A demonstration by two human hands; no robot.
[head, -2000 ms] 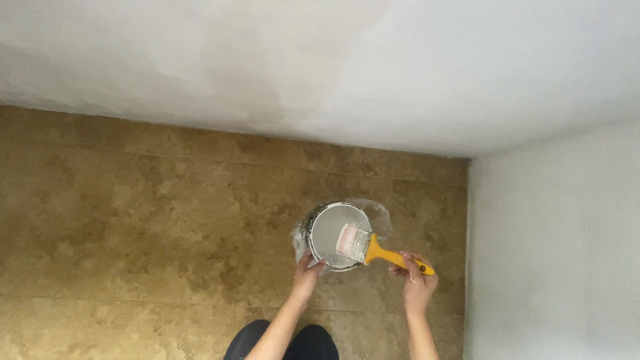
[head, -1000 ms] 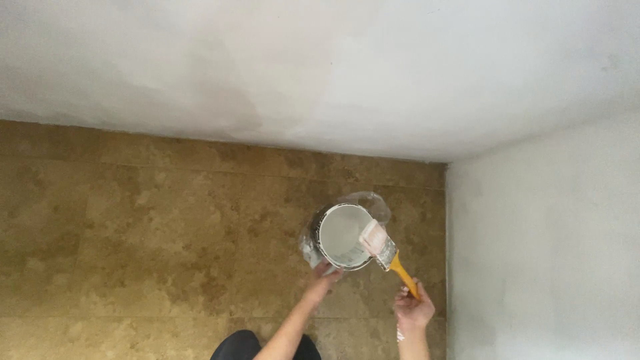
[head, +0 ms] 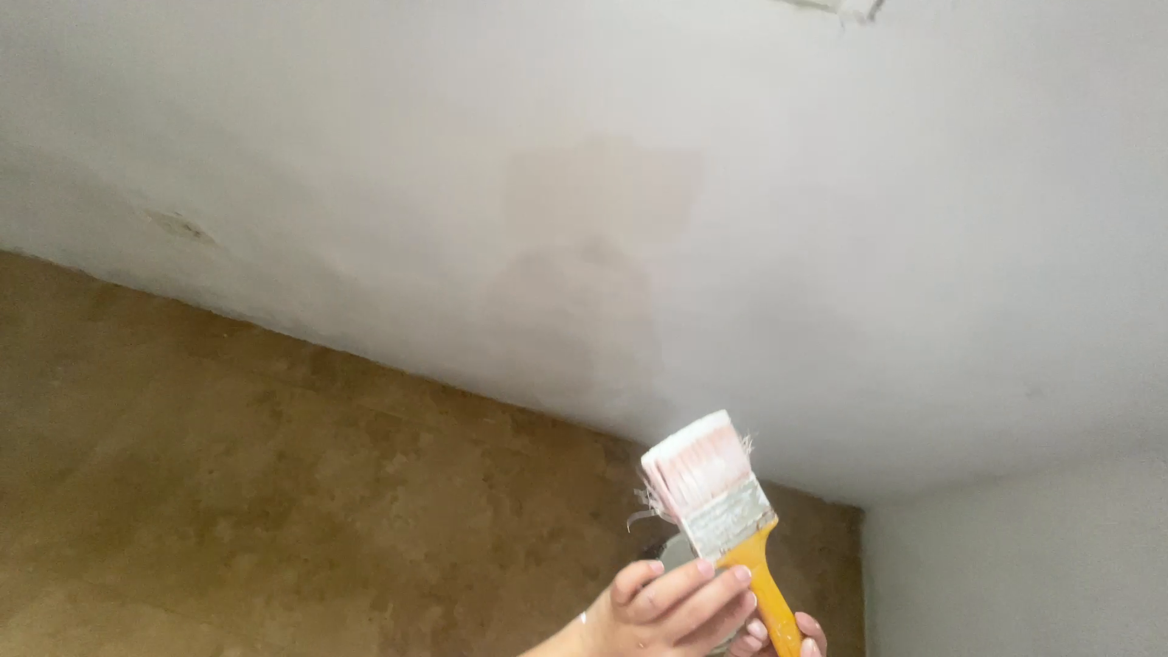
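A wide paintbrush [head: 716, 484] with a yellow handle points up and to the left, its bristles loaded with white paint and some stray hairs sticking out at both sides. My right hand [head: 803, 634], mostly cut off by the bottom edge, is closed on the lower handle. The fingers of my left hand [head: 680, 607] lie against the upper handle, just below the paint-smeared metal ferrule. Behind the brush and my left hand, only part of the paint bucket [head: 677, 551] shows; the rest is hidden.
A white wall [head: 411, 228] with darker patches rises ahead, with a rough spot [head: 181, 225] at left. Another pale wall [head: 1013, 566] meets it at the right corner. The brown mottled floor [head: 274, 484] runs along their foot.
The brush has come away from the bucket's rim, and its bristles now point up. My left hand has left the bucket's side for the brush handle. The view has swung up toward the wall.
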